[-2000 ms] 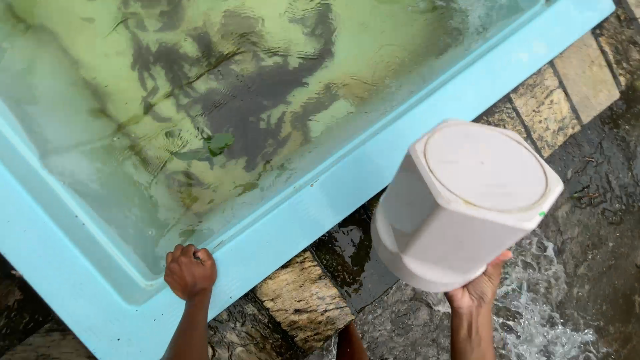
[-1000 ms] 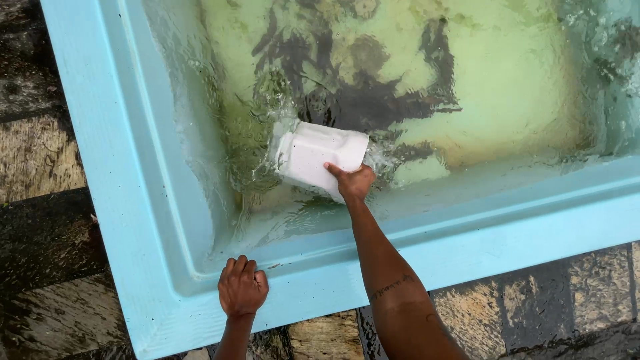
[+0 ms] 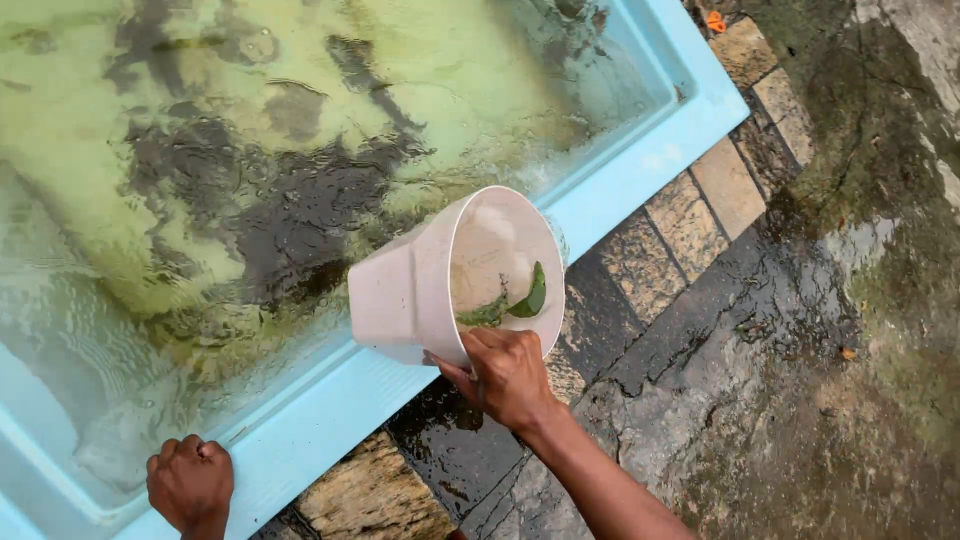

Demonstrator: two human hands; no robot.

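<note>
My right hand (image 3: 510, 371) grips the lower rim of a whitish plastic bucket (image 3: 401, 292). The bucket is tipped on its side above the pool's edge, its mouth facing right. Inside it lie a green leaf (image 3: 531, 294) and some smaller greenery near the lower rim; water seems to be in it too. My left hand (image 3: 190, 478) is curled on the light blue rim of the pool (image 3: 330, 409), near the corner, and whether it grips the edge I cannot tell. Greenish water (image 3: 465, 97) with dark patches on the bottom stands in the pool.
Stone tiles (image 3: 679, 225) border the pool's outer side. Beyond them lies wet, uneven stone ground (image 3: 757, 360) on the right. A small orange object (image 3: 715, 21) is by the pool's far right corner. A rough tan stone (image 3: 375, 491) sits below the rim.
One second ago the bucket was dipped in the pool water; my right hand has lifted it out and over the rim, to the right. My left hand remains on the rim. The view has turned.
</note>
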